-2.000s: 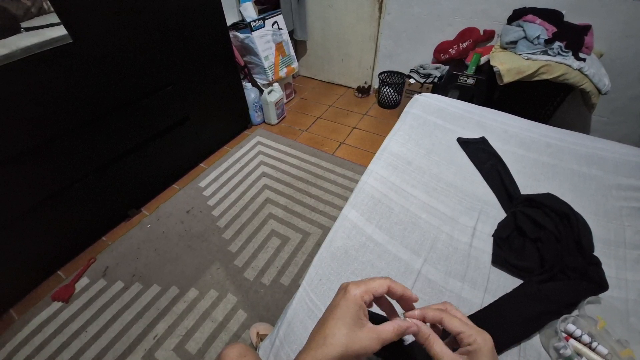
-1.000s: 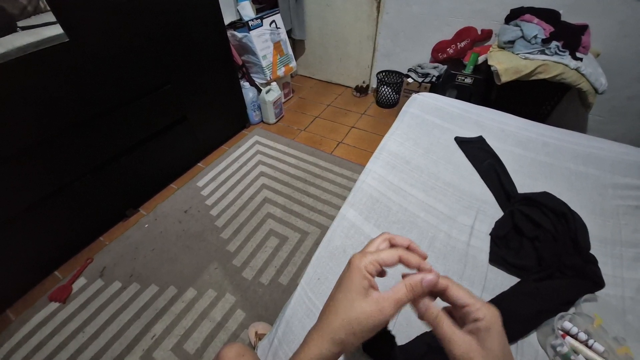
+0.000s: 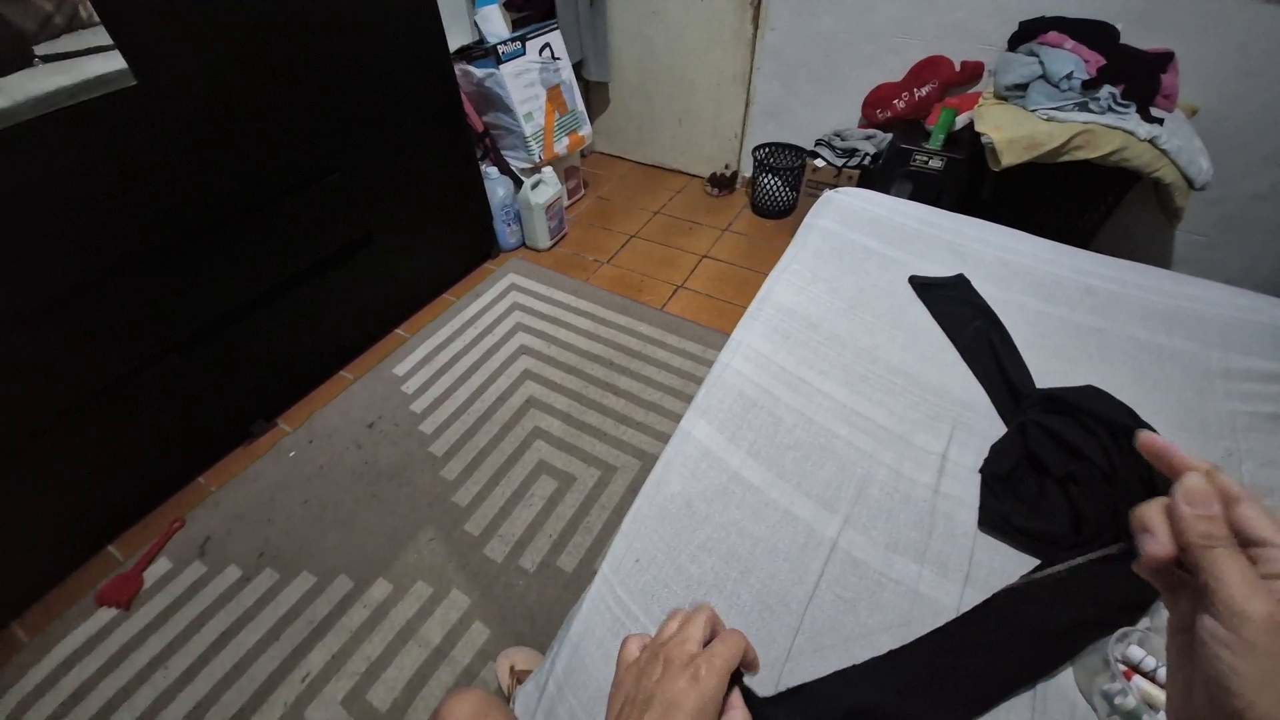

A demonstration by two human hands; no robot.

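A black garment (image 3: pixel 1075 470) lies on the white-sheeted bed (image 3: pixel 800 440), one sleeve-like strip stretched toward the far side and another running to the near edge. My left hand (image 3: pixel 680 665) is at the near end of the lower strip, fingers bent around its dark cloth. Raised over the garment's right side is my right hand (image 3: pixel 1205 530), thumb and forefinger pinched together; whether something thin is between them cannot be told. A clear container (image 3: pixel 1125 680) with small spools or tubes sits below my right hand, partly hidden by it.
A patterned rug (image 3: pixel 380 500) covers the floor beside the bed, with a red plastic scoop (image 3: pixel 125 585) on it. Beyond stand a black mesh basket (image 3: pixel 777 180), white jug (image 3: pixel 543 210) and boxed item (image 3: pixel 540 95). Piled clothes (image 3: pixel 1090 75) are at the back right; a dark cabinet (image 3: pixel 230 230) stands left.
My hands, close together in both earlier frames, are now apart. The right hand has moved up and to the right; the left has moved down to the cloth at the bed's near edge.
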